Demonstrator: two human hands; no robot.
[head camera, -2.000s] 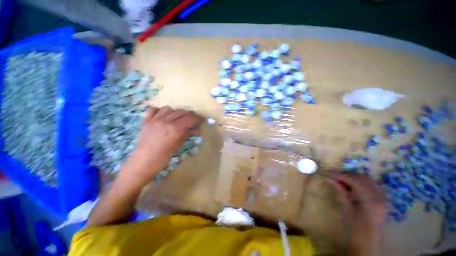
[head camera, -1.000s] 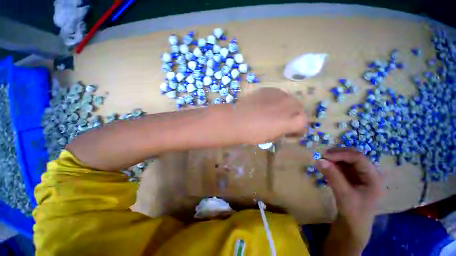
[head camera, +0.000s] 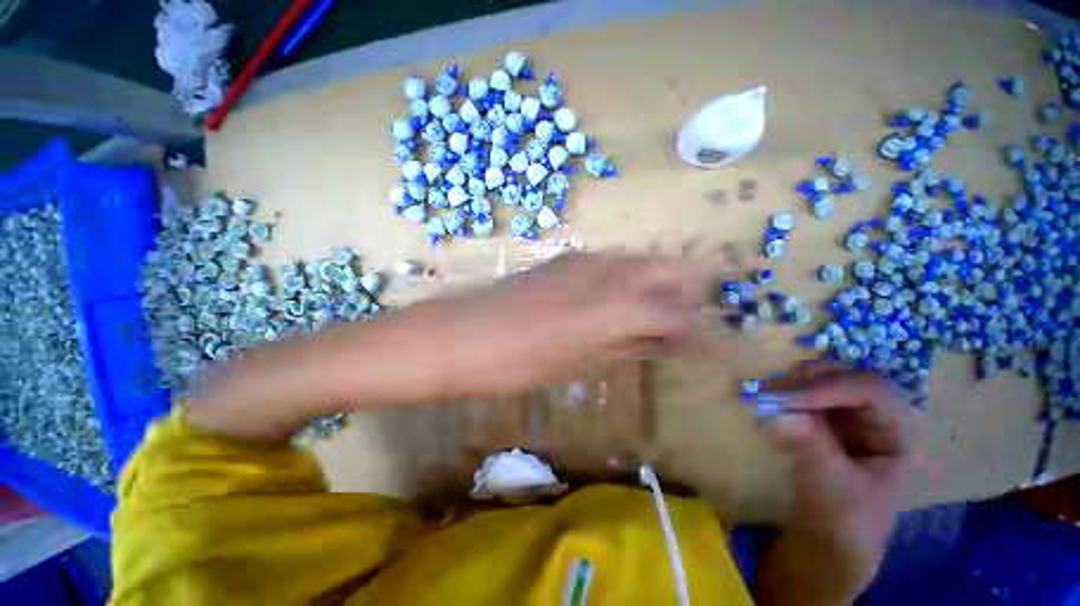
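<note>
My left hand (head camera: 651, 302) is over the shiny taped patch (head camera: 592, 408), its forearm crossing from the left. Its fingers are blurred and whether they hold anything cannot be told. My right hand (head camera: 843, 436) is at the right, thumb and fingers pinching a small blue-and-white piece (head camera: 764, 400), partly blurred. The loose heap of blue-and-white pieces (head camera: 906, 284) lies beyond and right of it. Pale grey-green caps (head camera: 213, 278) are heaped at the left, partly behind my left forearm. A cluster of white-capped assembled pieces (head camera: 492, 148) lies at top centre.
A white squeeze bottle (head camera: 725, 128) lies beyond my hands. A blue bin (head camera: 113, 320) of caps stands at far left. A white wad (head camera: 518, 474) is at the near edge by the yellow top. A red pen-like stick (head camera: 258, 65) and a blue one (head camera: 310, 26) show top left.
My left hand went from the cap heap across to the right, and has since shifted slightly left. My right hand rose from a blurred low position and pinches a piece. The view shifted.
</note>
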